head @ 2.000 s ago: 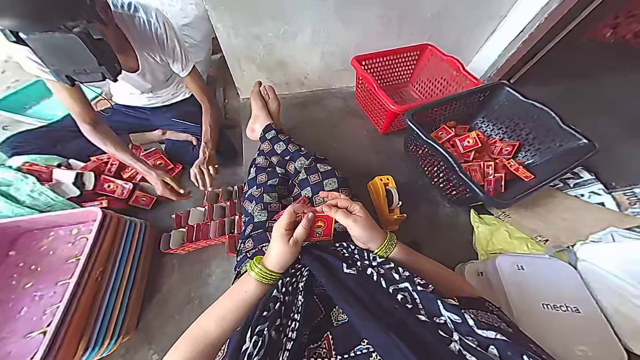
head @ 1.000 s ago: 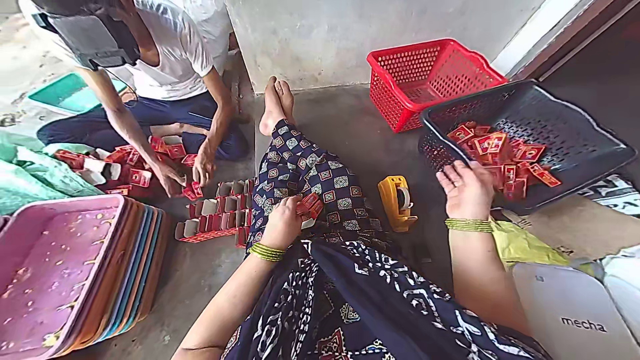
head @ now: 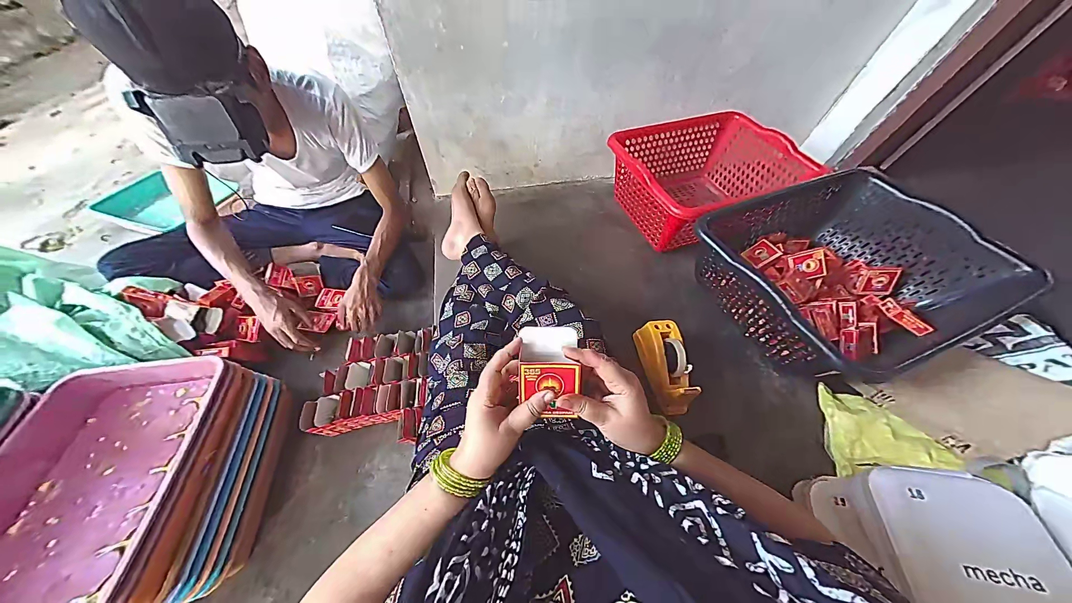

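Above my lap, a small red printed cardboard box [head: 548, 381] is held between both hands, its white top flap raised. My left hand [head: 501, 394] grips its left side, thumb across the front. My right hand [head: 615, 402] holds the right side with thumb and fingers. Left of my legs stand rows of similar small boxes [head: 368, 381] on the floor, their tops open. A yellow tape dispenser [head: 666, 368] with a tape roll lies right of my legs. Many red boxes [head: 829, 285] lie heaped in a black plastic basket [head: 946, 226].
A red plastic basket [head: 712, 159] stands behind the black one. At the left a co-worker [head: 276, 167] sits with both hands at a pile of red boxes [head: 234, 310]. Stacked plastic trays [head: 218, 469] stand near left; a white lidded container [head: 963, 536] is at near right.
My right hand has come back from beside the black basket to my left hand, and both now hold a box with its flap raised. The co-worker's hands have moved among the boxes.
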